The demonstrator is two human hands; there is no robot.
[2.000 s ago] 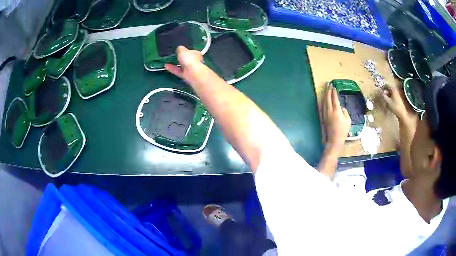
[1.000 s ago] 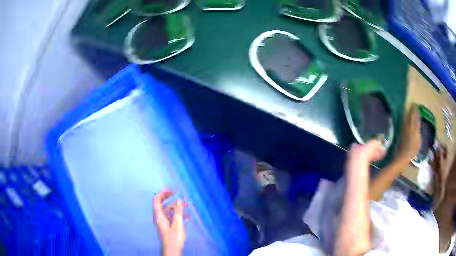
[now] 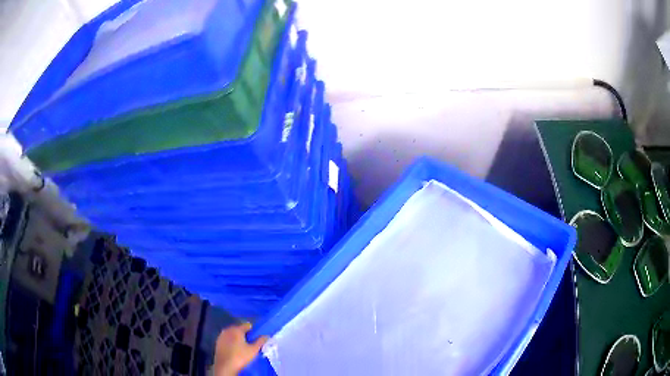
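A large blue crate lies at the lower middle, tilted in view, its bottom edge cut off by the picture. A thin white liner sheet lies flat inside it, with no housings on it. My left hand is at the bottom edge, its fingers over the crate's left rim. Part of this hand is cut off by the picture. My right hand is not in view.
A tall stack of blue crates with one green crate stands at the left. A dark lattice pallet is lower left. Glossy green housings lie on the green bench at the right.
The view has swung left from the bench and seated worker to the crate stack. My left hand, above the lined crate one second ago, is now on its rim.
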